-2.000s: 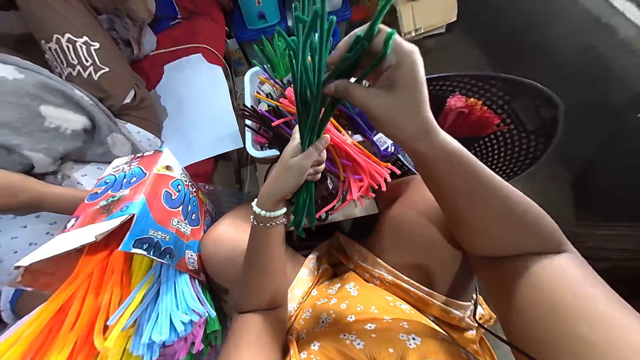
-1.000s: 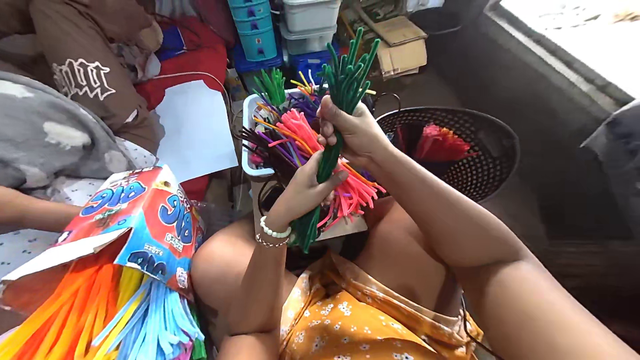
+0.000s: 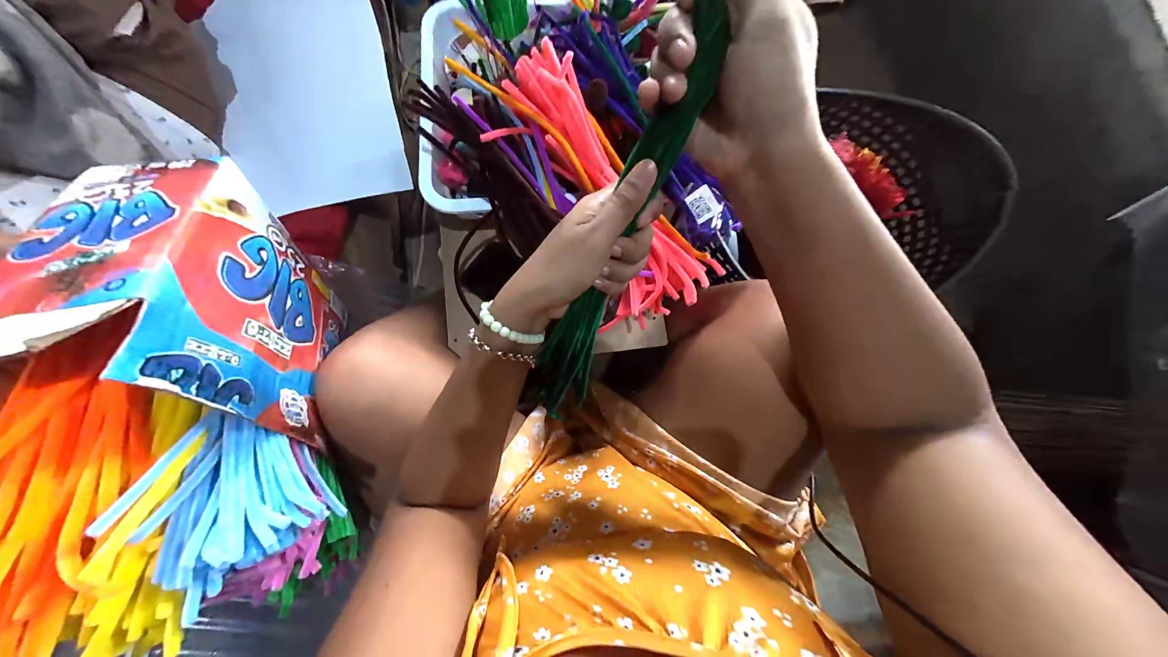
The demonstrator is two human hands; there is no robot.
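A bundle of dark green pipe cleaners slants across the upper middle, its lower ends above my lap and its top cut off by the view's edge. My left hand, with two bracelets on the wrist, is closed around its lower part. Higher up, my right hand grips the same bundle near the top edge. Behind my hands, pink pipe cleaners, with purple, orange and dark brown ones, lie in a white plastic basket.
At left a printed cardboard box holds orange, yellow and light blue pipe cleaners. A white sheet lies behind it. A dark perforated basket with red pieces stands at right. Patterned fabric is at far left.
My right hand was among the upper stems two seconds ago, then close to my left hand; now it is farther up the green bundle. The view has tilted downward.
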